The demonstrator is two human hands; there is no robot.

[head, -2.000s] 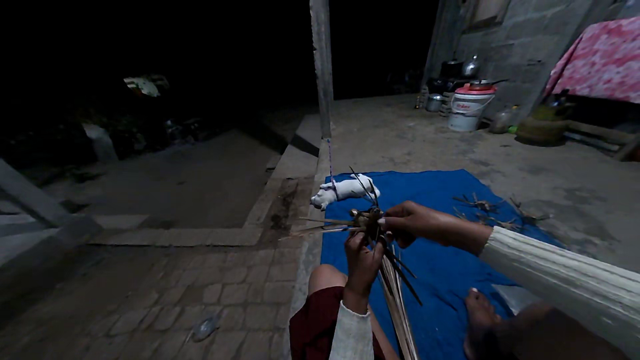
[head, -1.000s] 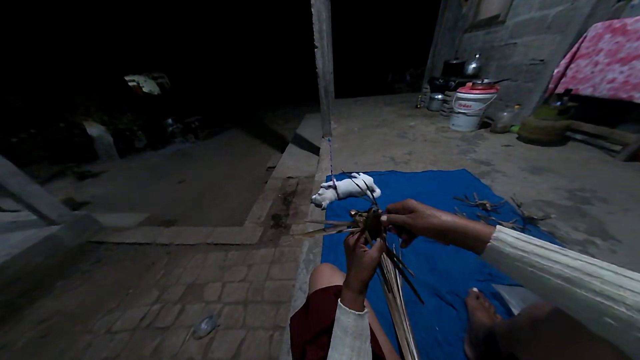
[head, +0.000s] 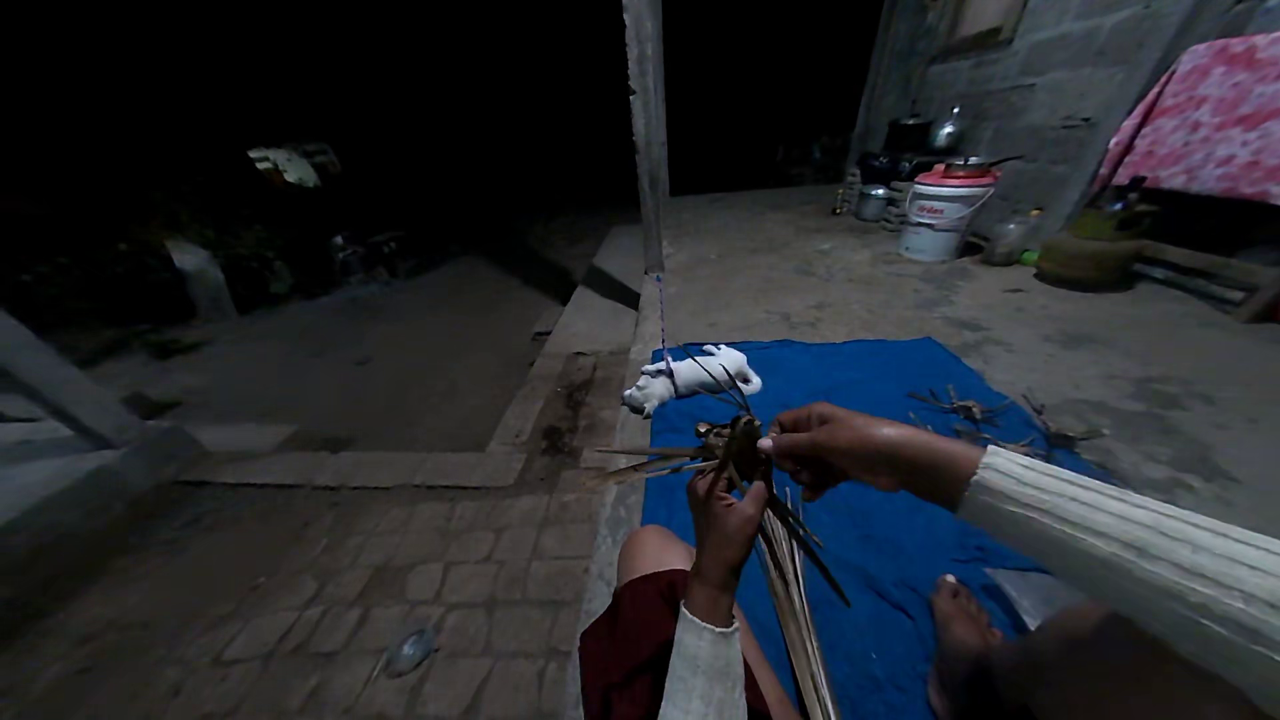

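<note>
My left hand (head: 722, 520) is closed around the lower part of a bundle of dry brown plant strips (head: 740, 450), whose pointed ends stick out to several sides. The fingertips of my right hand (head: 835, 450) pinch the right edge of the same woven or knotted part. Long pale strips (head: 795, 600) run down from beneath my hands over a blue cloth (head: 860, 380). Several similar spiky pieces of plant strip (head: 965, 405) lie at the cloth's right side.
A white cat (head: 695, 378) with a cord at its neck lies on the cloth's far left corner, near a post (head: 648, 140). A white bucket with a red lid (head: 940, 225), pots (head: 873, 203) and a pink cloth (head: 1205, 120) are at the back right. Paving (head: 480, 590) lies left.
The fingers of my right hand have shifted slightly at the bundle, which has turned a little. My left hand keeps its hold.
</note>
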